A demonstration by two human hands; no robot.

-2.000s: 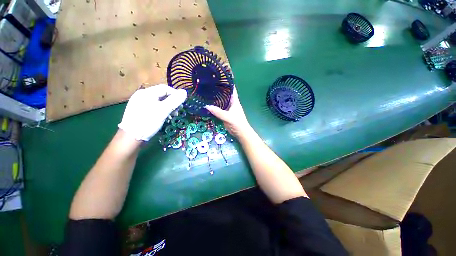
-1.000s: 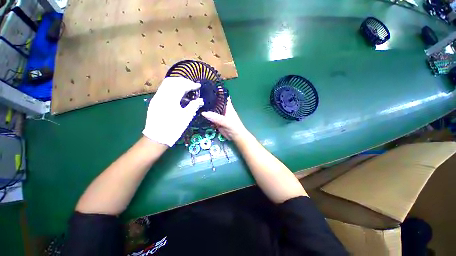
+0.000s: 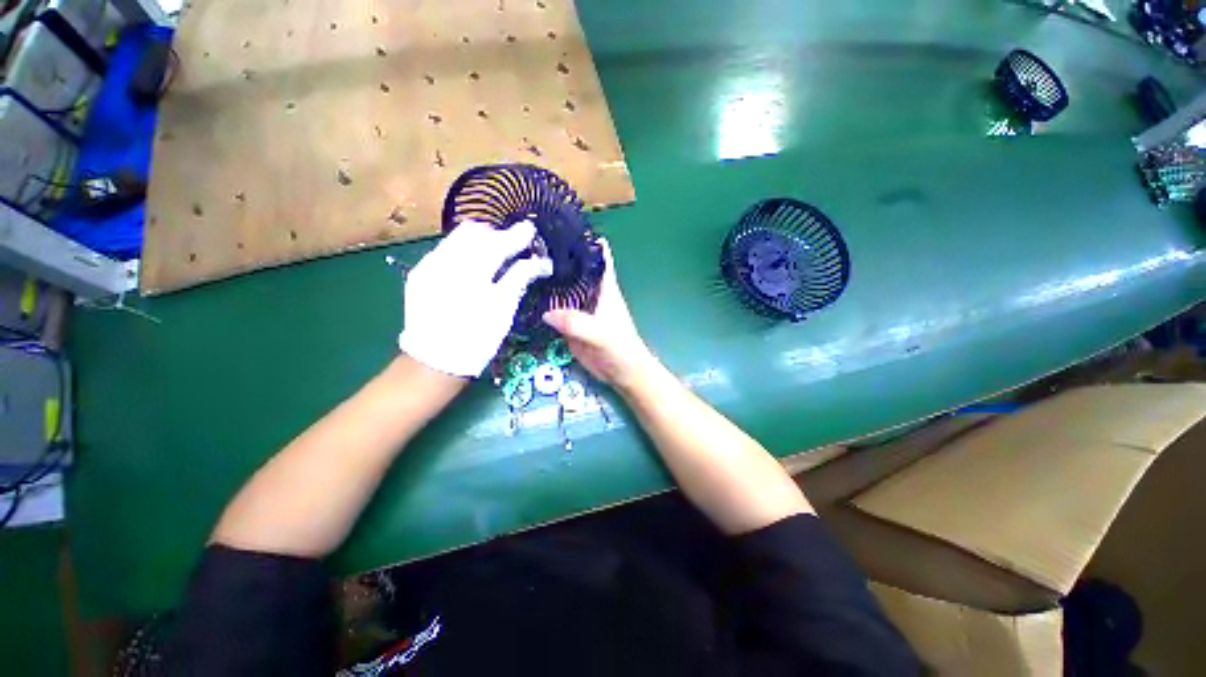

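A black slotted fan housing point(image 3: 509, 193) is held tilted over the front edge of the plywood board, its open side towards me. My bare right hand point(image 3: 598, 324) grips its lower right rim. My white-gloved left hand point(image 3: 466, 294) reaches into the bowl, with thumb and forefinger at the hub; whether it pinches a small part there is hidden. A heap of round green circuit boards point(image 3: 546, 380) with thin wires lies on the green bench just below the housing, partly hidden by my hands.
The plywood board point(image 3: 384, 93) with small pegs lies at back left. Another housing point(image 3: 786, 259) stands right of my hands, and one more point(image 3: 1032, 85) is further back right. An open carton point(image 3: 1018, 463) is at lower right. Grey equipment and a blue item point(image 3: 99, 159) are at left.
The housing has come down and tilted since the first frame. My left hand has moved from the housing's lower left edge into the bowl. The farthest housings appear further right.
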